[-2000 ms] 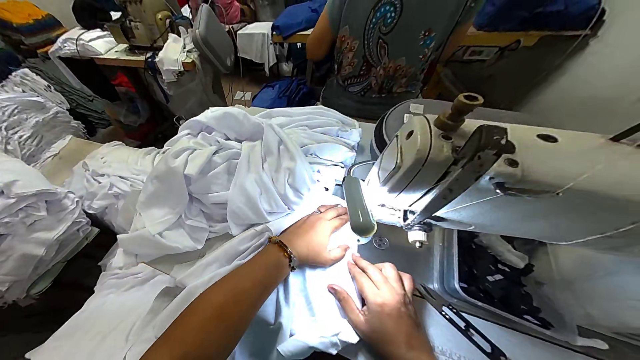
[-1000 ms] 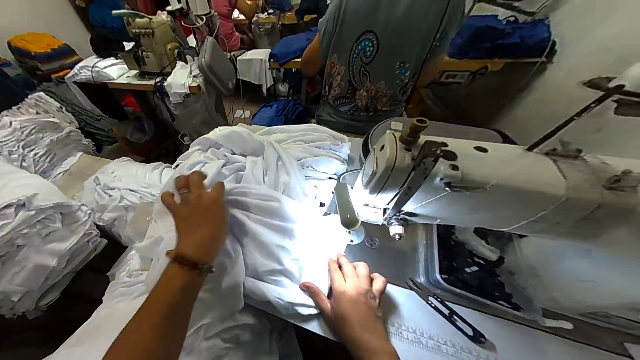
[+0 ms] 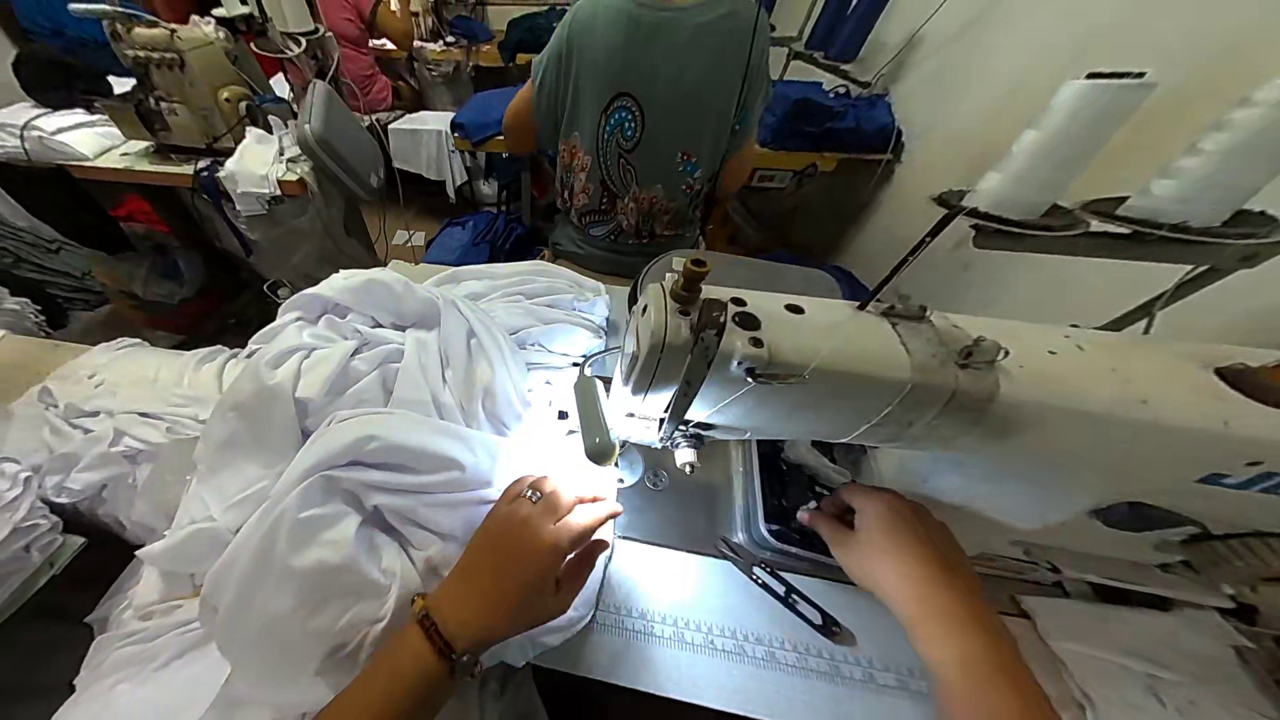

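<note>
White fabric point(image 3: 380, 480) lies heaped on the left of an industrial sewing machine point(image 3: 800, 350), reaching up to its lit needle area. My left hand point(image 3: 540, 545), with a ring and a bracelet, rests on the fabric's right edge just below the machine's lamp, fingers loosely bent. My right hand point(image 3: 880, 530) is over a clear plastic tray point(image 3: 745, 500) of small dark pieces under the machine arm; its thumb and forefinger are close together, with a tiny pale bit at their tips. Between the hands, black thread snips point(image 3: 785, 590) lie on the table beside a printed ruler scale point(image 3: 720, 645).
White thread cones point(image 3: 1065, 150) stand on a rack at the right. A person in a patterned shirt point(image 3: 640, 130) sits just beyond the machine. Another sewing machine point(image 3: 170, 80) is at the upper left. White cloth pieces point(image 3: 1150, 650) lie at the lower right.
My right hand has gone from the fabric edge to the tray at the right. My left hand has come from the top of the heap down to the fabric near the needle. The view has shifted.
</note>
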